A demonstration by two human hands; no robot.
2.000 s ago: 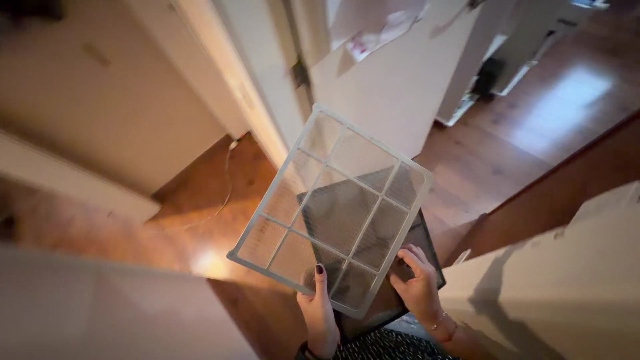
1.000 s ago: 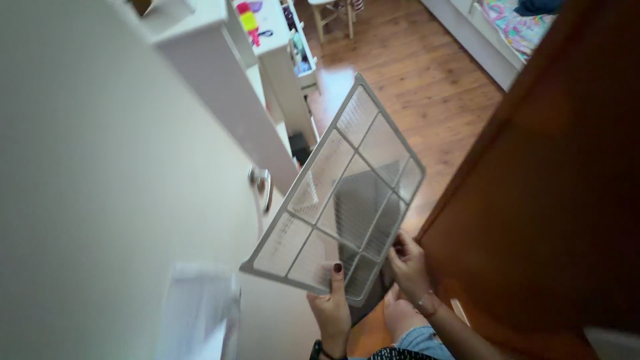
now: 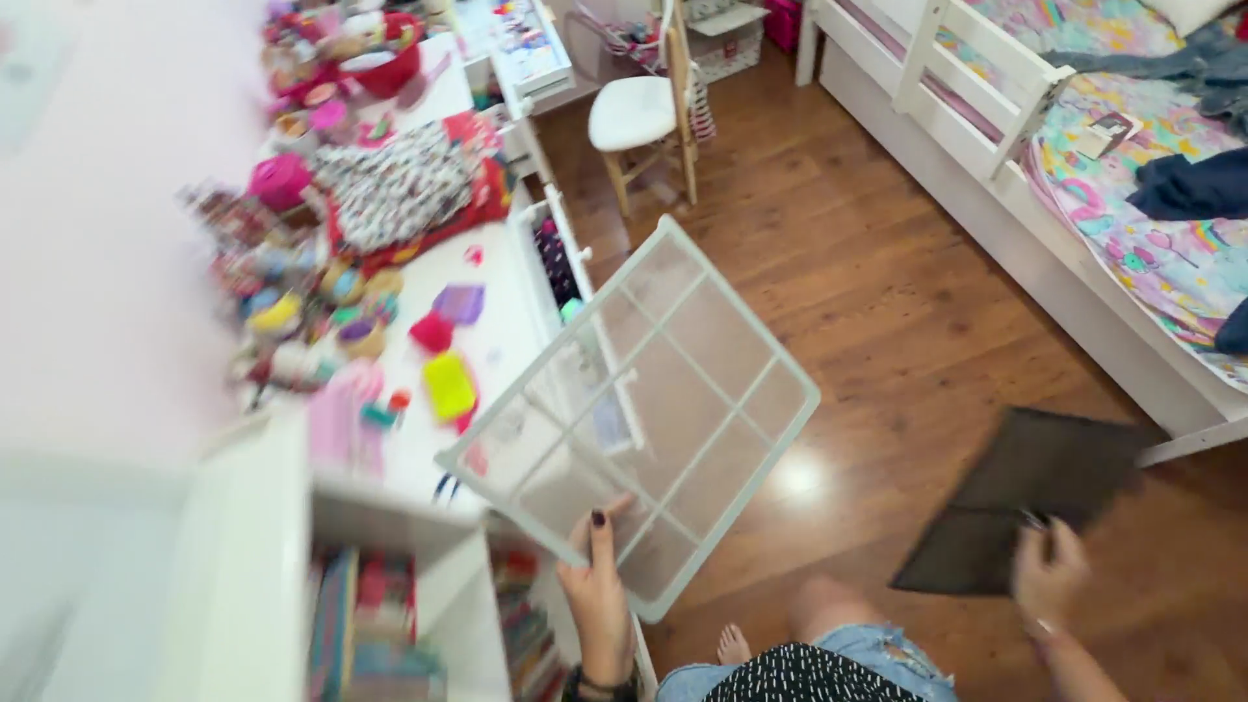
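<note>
My left hand [image 3: 597, 595] grips the lower edge of a mesh filter screen [image 3: 673, 331] in a pale plastic grid frame, thumb on top and fingers showing through the mesh. Tilted, the screen covers part of the dresser and the wooden floor behind it. At the lower right, my right hand [image 3: 1051, 570] is closed on a dark, flat mesh panel [image 3: 1014, 507], somewhat blurred, held apart from the pale screen over the floor.
A white dresser top [image 3: 507, 283] at left bears toys and cloth, with drawers pulled out. A bookshelf [image 3: 400, 526] stands at lower left. Farther off is a white chair [image 3: 634, 112]. A white bed [image 3: 975, 214] with colourful bedding lines the right side.
My hands have moved apart; the dark panel, earlier behind the pale screen, is now off to the right. The view has moved from a doorway into a bedroom.
</note>
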